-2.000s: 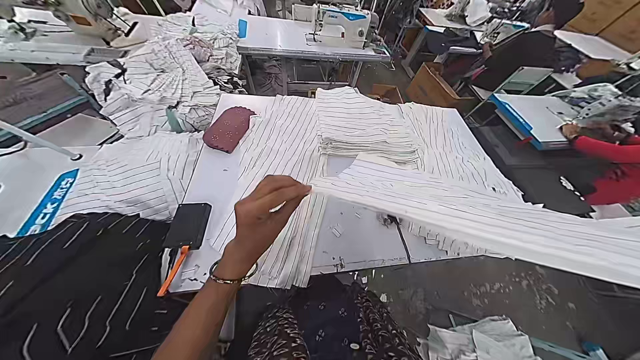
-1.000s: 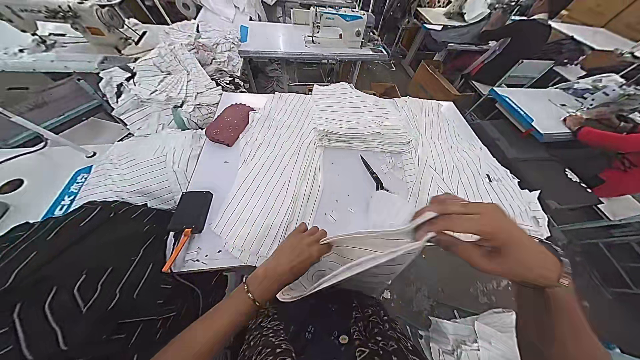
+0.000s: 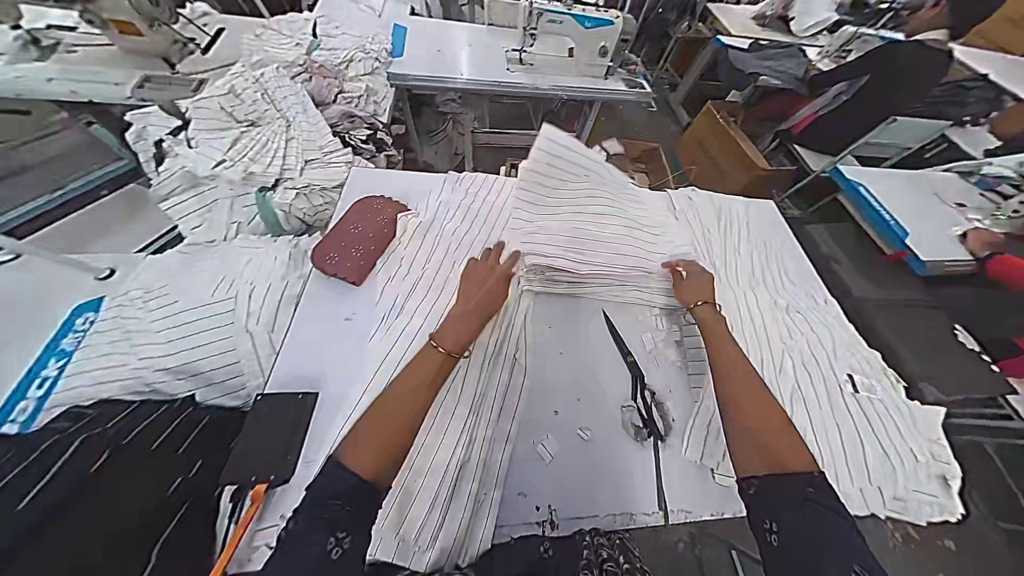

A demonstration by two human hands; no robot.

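A stack of folded white striped fabric pieces point(image 3: 592, 216) lies toward the far side of the white table point(image 3: 560, 480). My left hand point(image 3: 486, 280) is at the stack's near left corner, its fingertips on the cloth edge. At the near right corner, my right hand point(image 3: 690, 282) pinches the edge of the top piece between thumb and fingers. Black-handled scissors point(image 3: 636, 376) lie on the table between my forearms, with small fabric scraps about them. Long striped panels point(image 3: 456, 384) spread to the left of the stack, and more striped panels point(image 3: 784, 336) spread to its right.
A maroon patterned pouch point(image 3: 360, 240) and a black flat case point(image 3: 270, 438) lie at the table's left. Heaped striped cloth point(image 3: 248, 144) stands beyond. A sewing machine point(image 3: 572, 36) is on the table ahead. A co-worker's hand point(image 3: 982, 242) shows at far right, near a cardboard box point(image 3: 732, 152).
Both hands have moved forward from the near table edge to the stack. The striped piece they held between them one second ago is no longer there, and the top of the stack now reaches farther back.
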